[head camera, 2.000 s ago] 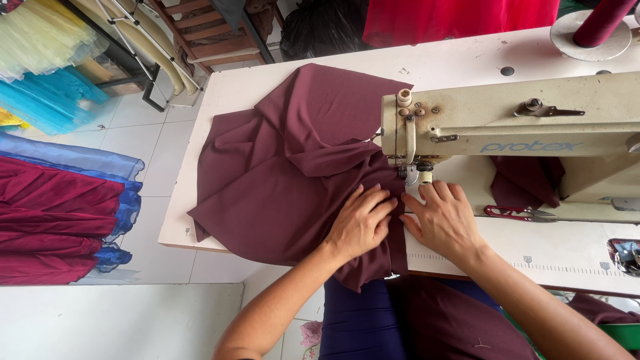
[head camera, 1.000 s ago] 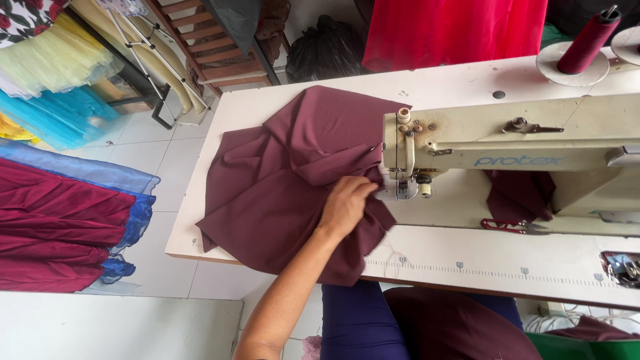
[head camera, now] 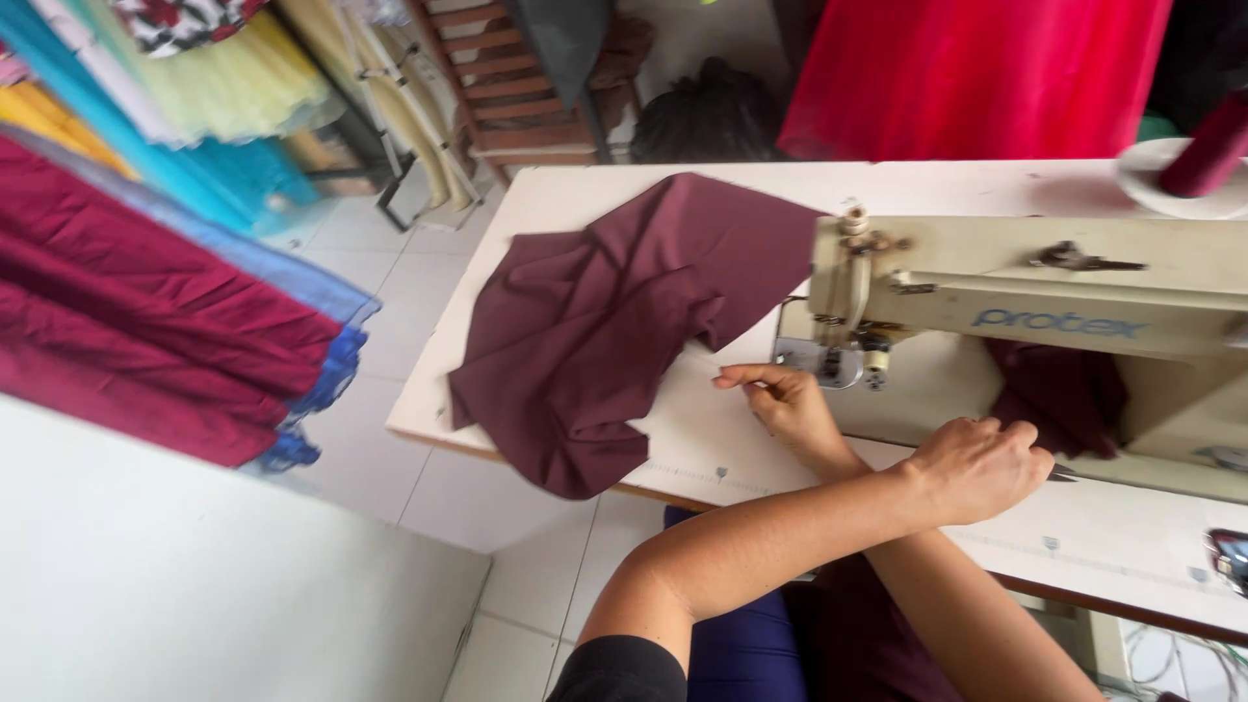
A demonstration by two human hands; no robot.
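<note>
The maroon cloth lies in loose folds on the sewing table, apart from the needle area of the Protex sewing machine. My right hand is between cloth and presser foot, thumb and forefinger pinched on what looks like a fine thread, faint in the blur. Crossing over my right forearm, my left arm reaches to the right; my left hand is closed around the handles of small scissors, mostly hidden under it, with the dark blade tips showing. A second maroon piece lies under the machine arm.
The white sewing table has a printed ruler along its front edge. A maroon thread cone stands at the back right. Hanging dresses, a wooden chair and a white surface surround it.
The cloth has come away from the presser foot and lies further left. My left hand has moved from the cloth to the scissors on the right. My right hand is back in view.
</note>
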